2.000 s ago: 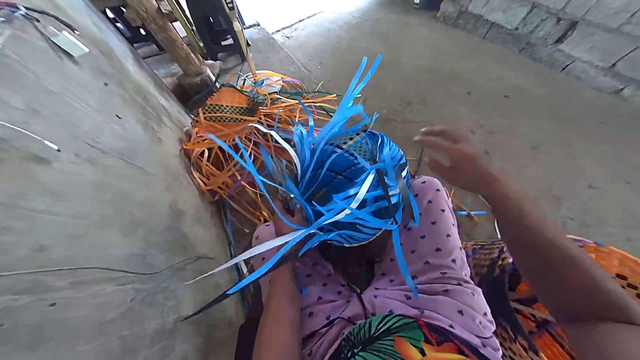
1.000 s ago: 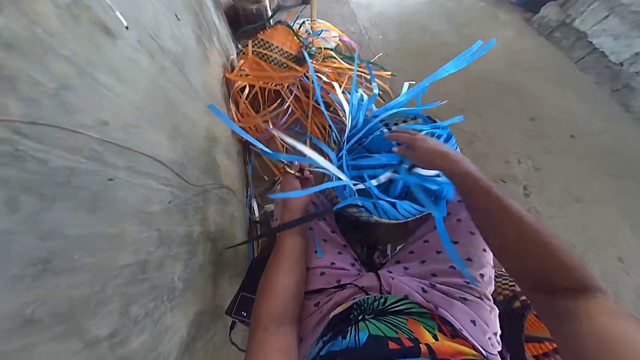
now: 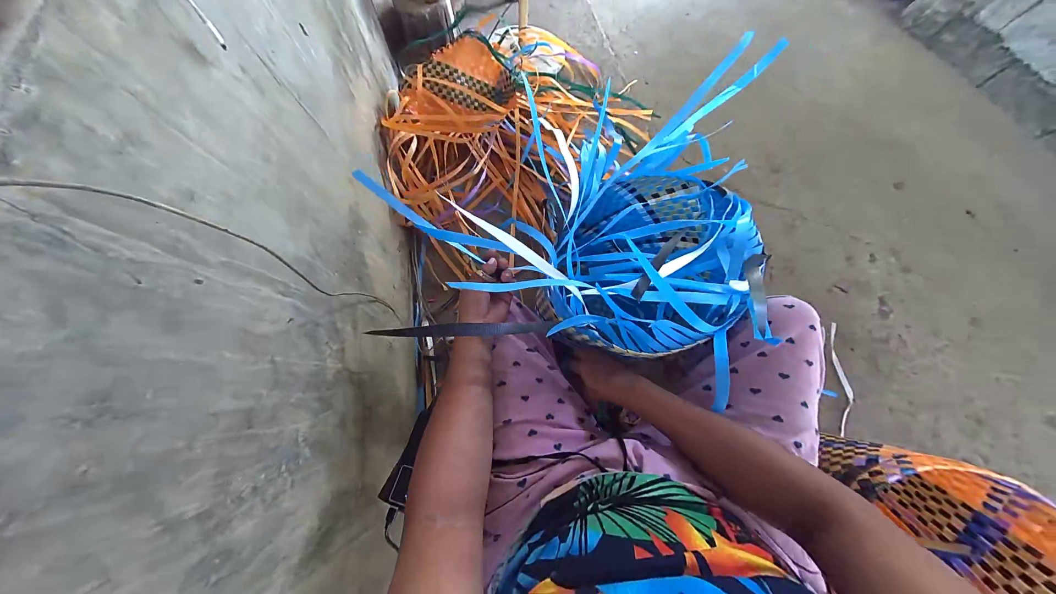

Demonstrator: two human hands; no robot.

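A round basket of blue plastic strips (image 3: 652, 247), with loose blue, white and black ends sticking out, rests on my lap between my knees. My left hand (image 3: 492, 285) is beside the basket's left side, its fingers curled near the loose strip ends; whether it grips anything is unclear. A black strip (image 3: 462, 330) crosses over my left forearm. Below the basket's near rim is my right hand (image 3: 598, 375), its fingers partly hidden under the basket, so its hold cannot be made out.
Orange strips (image 3: 462, 157) and an orange and black woven piece (image 3: 458, 82) lie on the floor beyond my left hand. A concrete wall (image 3: 206, 346) runs along the left, with a thin cable (image 3: 223, 231). An orange woven basket (image 3: 949, 511) sits at the lower right.
My right hand has moved from above the basket's right side, then over the loose strips, down to below its near rim. My left hand stays at the basket's left.
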